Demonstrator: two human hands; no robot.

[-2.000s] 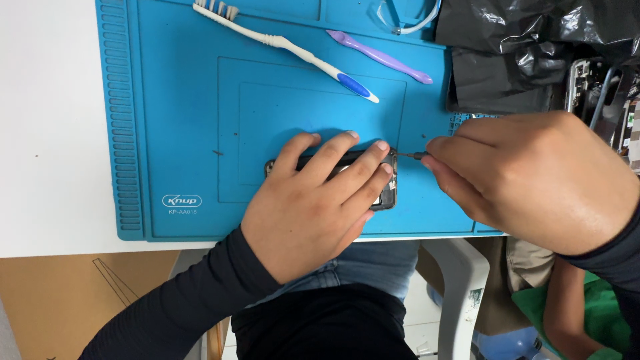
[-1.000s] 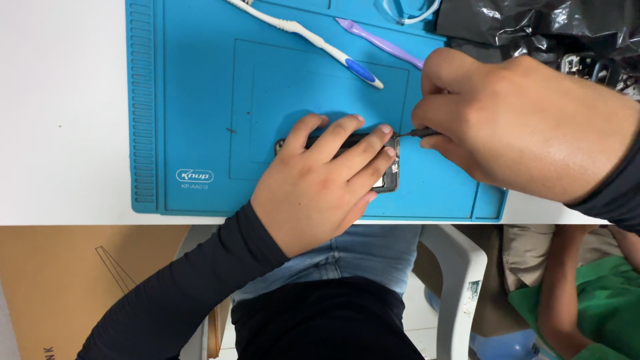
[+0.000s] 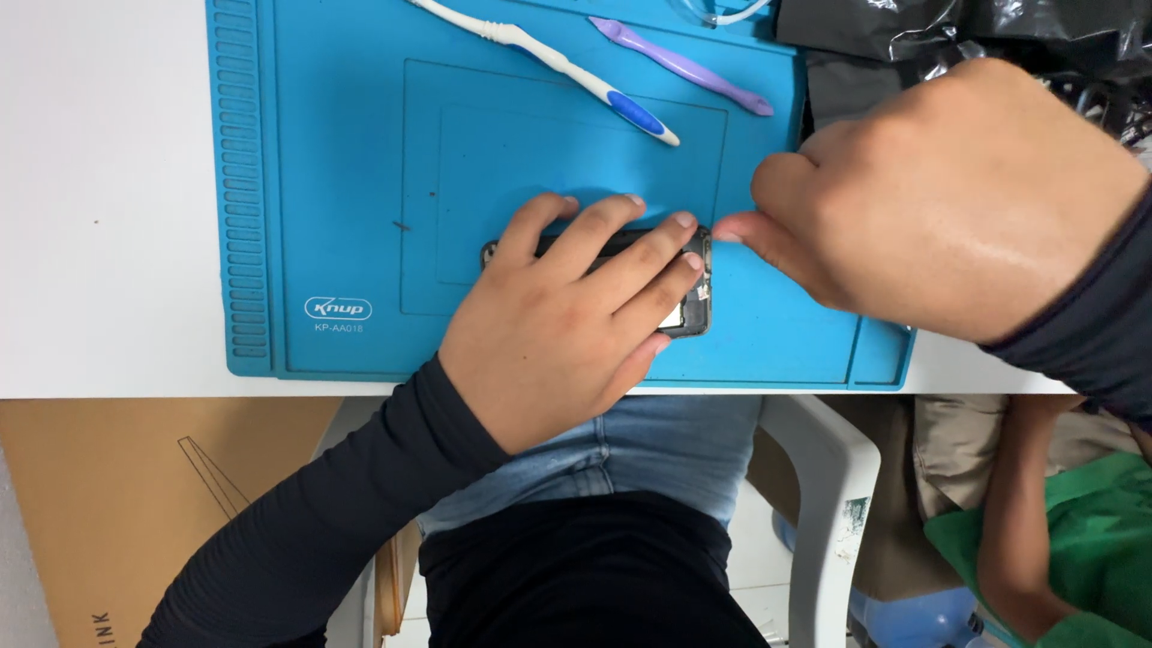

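Note:
My left hand (image 3: 576,306) lies spread over a black smartphone body (image 3: 694,317), its back cover off, and holds it on the blue silicone work mat (image 3: 342,198). Only the phone's ends and edges show between and beyond the fingers. My right hand (image 3: 864,198) is just right of the phone's right end, back of the hand up, thumb tip by the phone's upper right corner. Its fingers are curled; whether it holds a tool is hidden. Above both hands lie a white and blue toothbrush (image 3: 576,76) and a purple plastic spudger (image 3: 688,70).
Black plastic bags (image 3: 873,31) and partly covered device parts lie at the upper right. A clear and white cable-like item (image 3: 738,13) is at the top. The white table's front edge (image 3: 135,387) runs below the mat. Another person's arm (image 3: 1012,504) is at the lower right.
The thin dark tool seen between my right hand and the phone's corner in the earlier frames no longer shows. My left hand stays on the phone.

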